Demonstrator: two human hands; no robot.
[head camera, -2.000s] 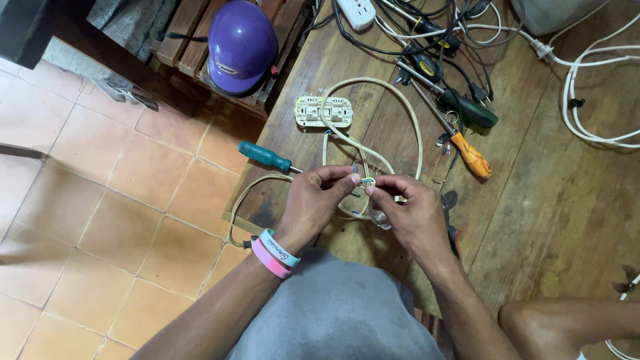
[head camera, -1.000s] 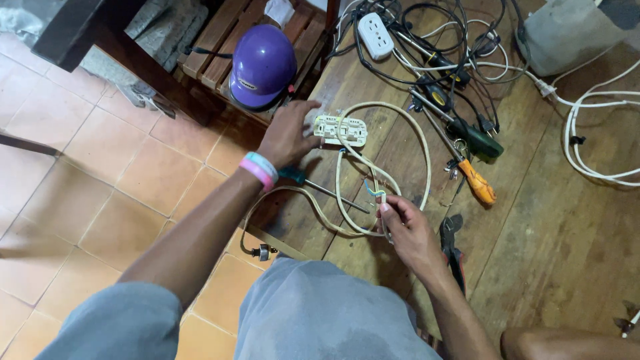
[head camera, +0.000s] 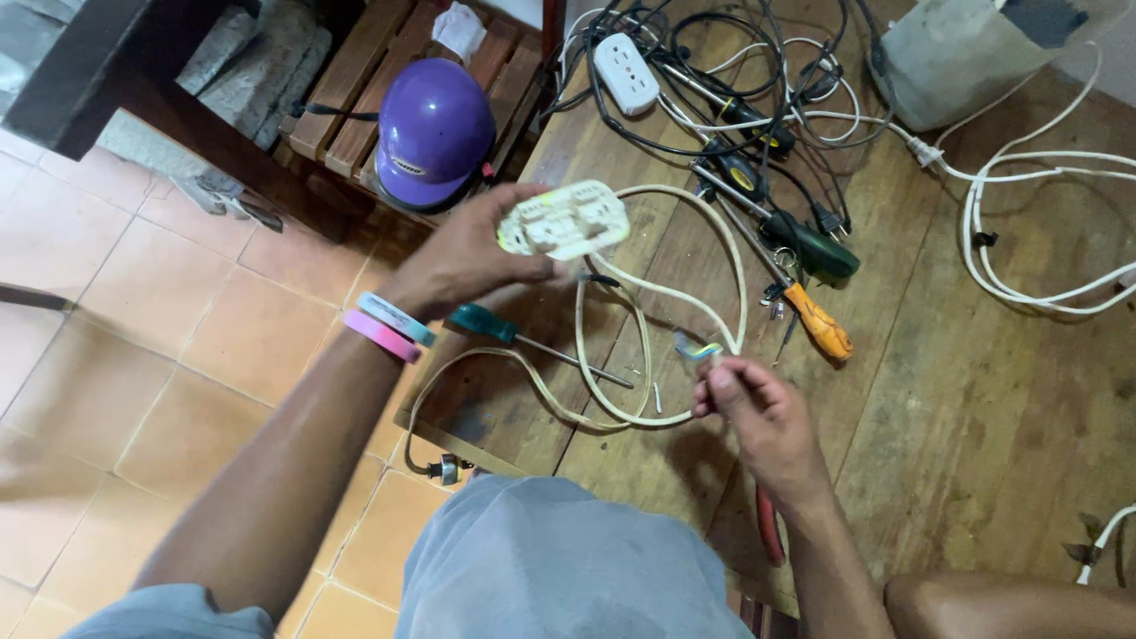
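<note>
My left hand grips one end of a white plastic socket housing, lifted over the wooden table with its inner side facing up. Between the fingertips of my right hand is the end of a cream cable, with blue and yellow-green wires sticking out of it. The cable loops over the table below the housing. A screwdriver with a teal handle lies under my left wrist. Red-handled pliers are partly hidden by my right forearm.
An orange-handled screwdriver, a dark green-handled tool, a white outlet block and tangled black cords lie at the back. White cable coils on the right, near a grey container. A purple cap rests on a slatted wooden stool.
My left hand has left the wires, reached to the socket housing on the table and raised it. My right hand has kept the cable end and moved away to the right.
</note>
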